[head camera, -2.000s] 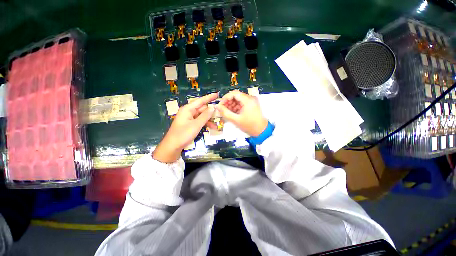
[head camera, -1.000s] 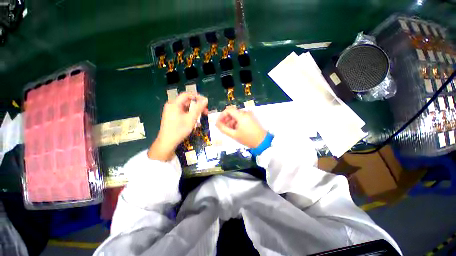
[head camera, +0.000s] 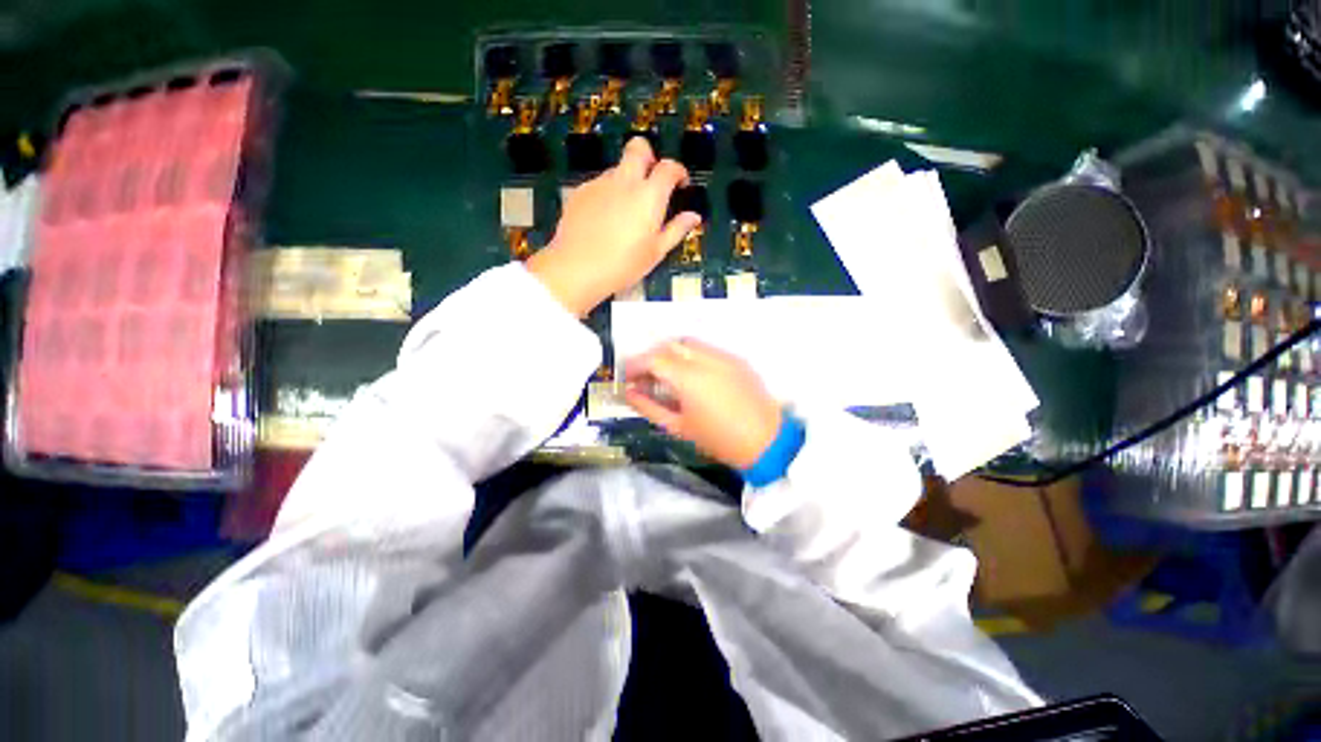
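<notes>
Small black modules (head camera: 526, 149) with orange flex tails stand in rows in a clear blister tray (head camera: 485, 87). A pale-faced module (head camera: 517, 206) is at the tray's left. My left hand (head camera: 616, 225) reaches over the tray, its fingertips at a black module in the second row; whether it grips it cannot be told. My right hand (head camera: 701, 402), with a blue wristband (head camera: 777, 449), is over the white liner sheet (head camera: 811, 348), fingers curled near its left end; what is between the fingertips is hidden.
A tray of pink film-covered pieces (head camera: 138, 276) is at left, with a beige strip (head camera: 333, 283) beside it. Loose white sheets (head camera: 927, 290) lie right of the tray. Beyond are a round mesh-topped device (head camera: 1076, 249), a black cable (head camera: 1145, 416) and stacked blister trays (head camera: 1202, 334).
My left hand has moved from the near rows to the tray's second row, its arm stretched forward. My right hand stays low over the liner. The whole view has shifted.
</notes>
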